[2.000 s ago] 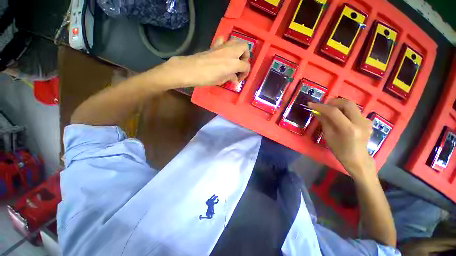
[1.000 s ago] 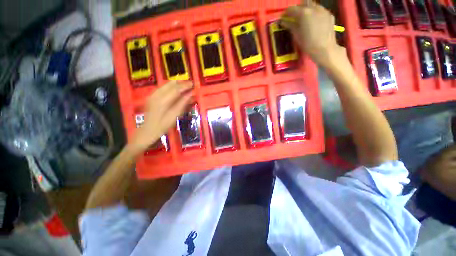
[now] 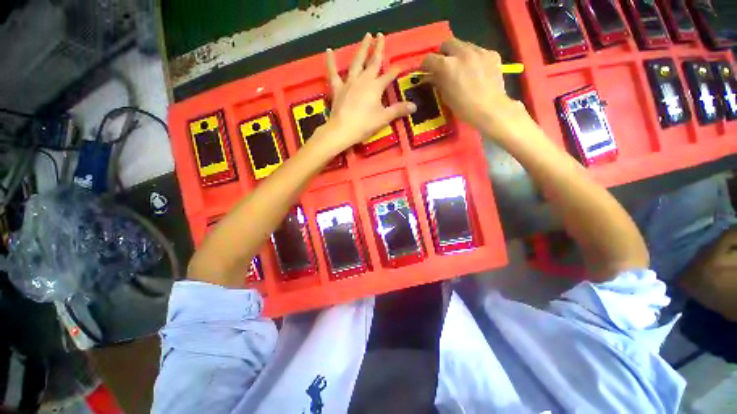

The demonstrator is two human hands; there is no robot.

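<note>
The red assembly tray holds device units in two rows. The far row has yellow masking film, as on the left-end unit; the near row shows silver and dark faces, as on the unit. My right hand is closed around the yellow tweezers or pick at the top of the far row's right-end unit. The tool's tip is hidden by my fingers. My left hand is spread over the neighbouring yellow unit, thumb beside the right-end unit, holding nothing visible. My left forearm covers part of the near row's left end.
A neighbouring red tray with more units lies to the right. A clear parts bag and cables with a blue connector are at the left. A pale worn rail and green belt lie beyond. Another person's arm is at the right.
My left hand has moved from the left part of the tray to beside my right hand, fingers spread. My right hand stays at the right-end yellow unit. The tray sits slightly lower in view.
</note>
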